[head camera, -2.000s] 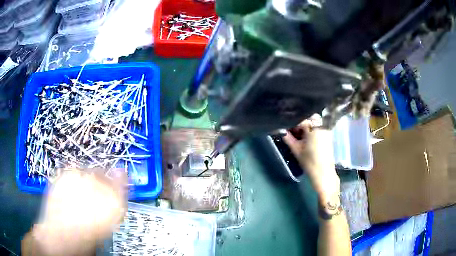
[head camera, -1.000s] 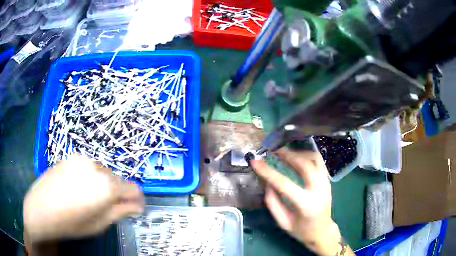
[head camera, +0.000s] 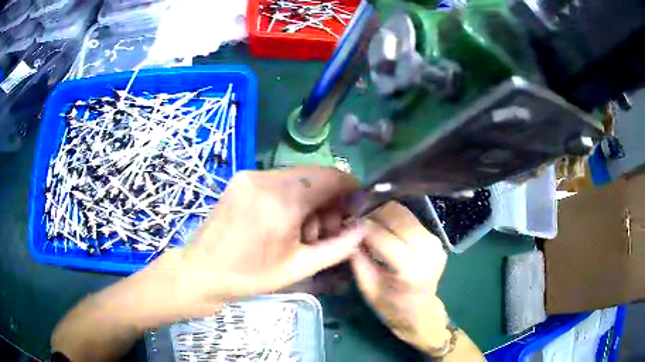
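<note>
My left hand (head camera: pixel 283 230) and my right hand (head camera: pixel 399 265) meet under the dark metal guard plate (head camera: pixel 488 141) of the green press (head camera: pixel 460 56). Their fingertips are together over the spot of the small fixture. The fixture and most of the base plate are hidden behind my hands. The fingers of both hands are bent, and I cannot tell what they hold. The shiny press column (head camera: pixel 332 71) rises behind my left hand. The clear tub of rods (head camera: pixel 237 336) sits below my left forearm.
A blue tray (head camera: pixel 37 170) heaped with white rods with black ends is at the left. A red tray (head camera: pixel 293 46) with rods is at the far edge. A tub of black caps (head camera: pixel 463 212), an empty tub (head camera: pixel 541 205), a grey block (head camera: pixel 523 290) and cardboard (head camera: pixel 594 247) are at the right.
My left hand has moved right from beside the blue tray to the fixture. My right hand reached from the black caps to the fixture and stays there. The view has shifted.
</note>
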